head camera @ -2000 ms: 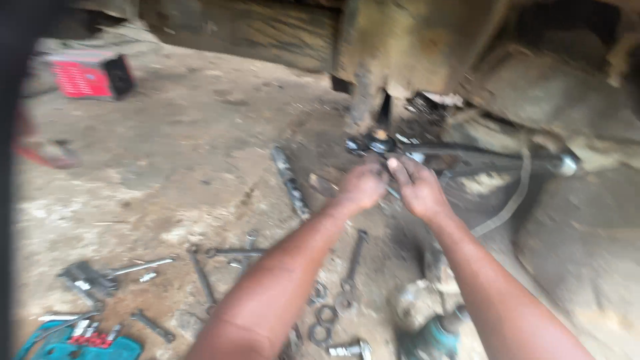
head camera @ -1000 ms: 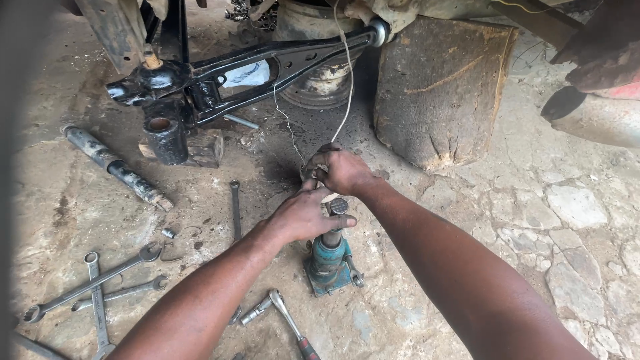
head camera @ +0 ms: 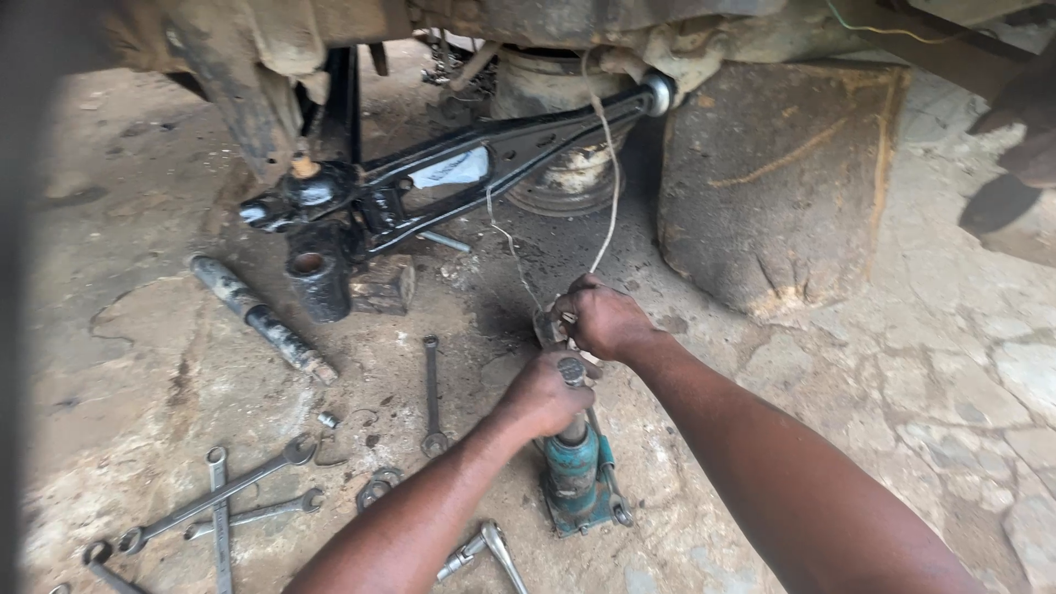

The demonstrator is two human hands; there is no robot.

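My left hand (head camera: pixel 549 396) is closed around the upper screw of a teal bottle jack (head camera: pixel 573 483) that stands upright on the ground. Just above it, my right hand (head camera: pixel 606 318) has its fingers bent around a small dark part (head camera: pixel 546 327), blurred and partly hidden; whether a pale cord (head camera: pixel 615 165) or a thin wire (head camera: pixel 510 239) is in those fingers I cannot tell. Beyond the hands, a black control arm (head camera: pixel 495 157) slants up to the right beneath the vehicle, a dark metal bushing housing (head camera: pixel 318 272) at its lower left end.
A thick wooden block (head camera: pixel 775 190) stands at the right, beside a rusty wheel rim (head camera: pixel 569 173). A shock absorber (head camera: pixel 260 318) lies left of a small wood piece (head camera: pixel 384 285). Combination wrenches (head camera: pixel 219 499) and a ratchet (head camera: pixel 499 553) lie on the ground. The vehicle's underside (head camera: pixel 528 21) hangs low ahead.
Both hands were at the control arm's left end two seconds ago; now they are at the bottle jack. Since one second ago, the left hand has closed around the jack's screw. The view has shifted strongly.
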